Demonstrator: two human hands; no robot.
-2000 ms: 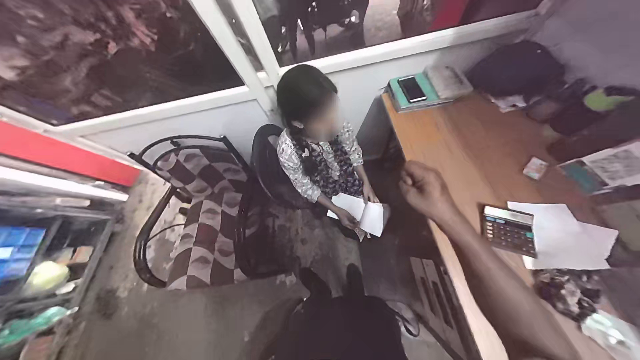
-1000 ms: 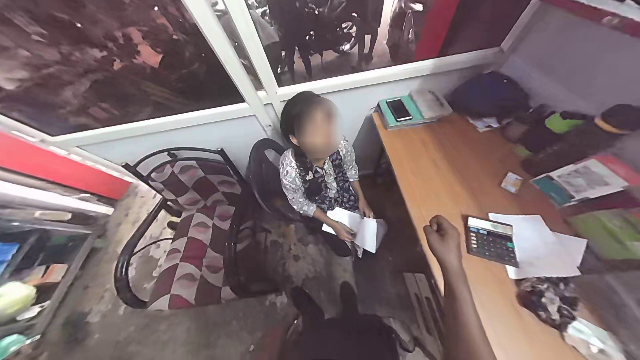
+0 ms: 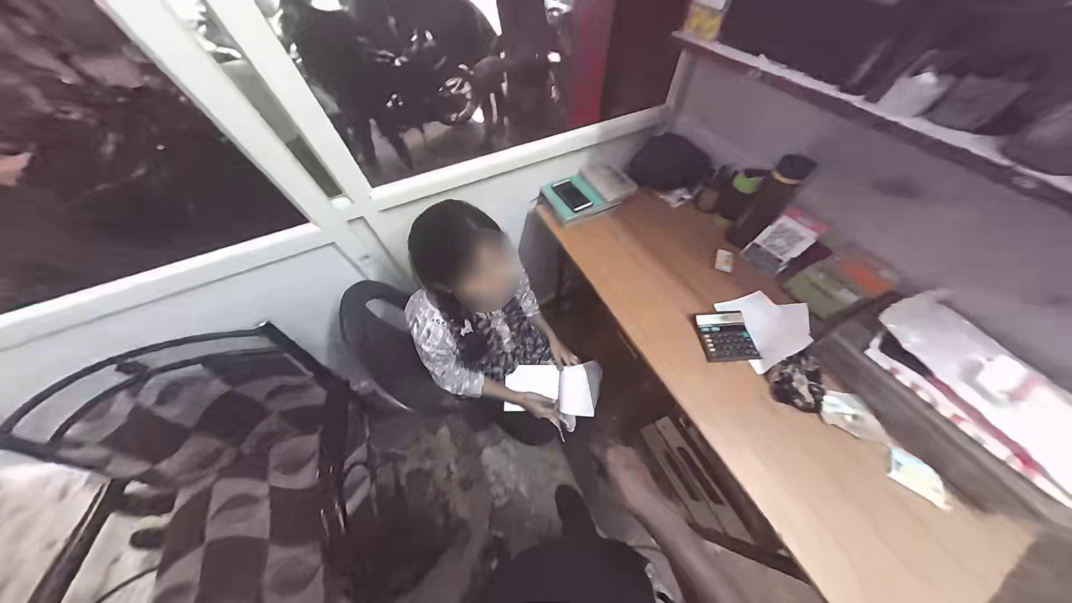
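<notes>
My right hand (image 3: 628,476) is blurred beside the front edge of the wooden table (image 3: 687,385), low over the floor. Nothing plain shows in it, and its fingers are too blurred to read. My left hand is out of view. On the table lie a calculator (image 3: 727,337), loose white paper sheets (image 3: 775,322) and a crumpled dark patterned item (image 3: 796,382). A seated person (image 3: 473,335) faces me from a dark chair, holding an open notebook (image 3: 536,385) with white pages on the lap.
A patterned cushioned armchair (image 3: 243,469) with a black frame stands at left. At the table's far end, a phone (image 3: 573,195) lies on a teal book (image 3: 557,208) near a dark bag (image 3: 670,161). A card bearing a printed code (image 3: 787,238) leans by the wall.
My right hand, a closed fist over the table's front edge before, has moved down and left off the table. The view has shifted, showing more of the wall shelf.
</notes>
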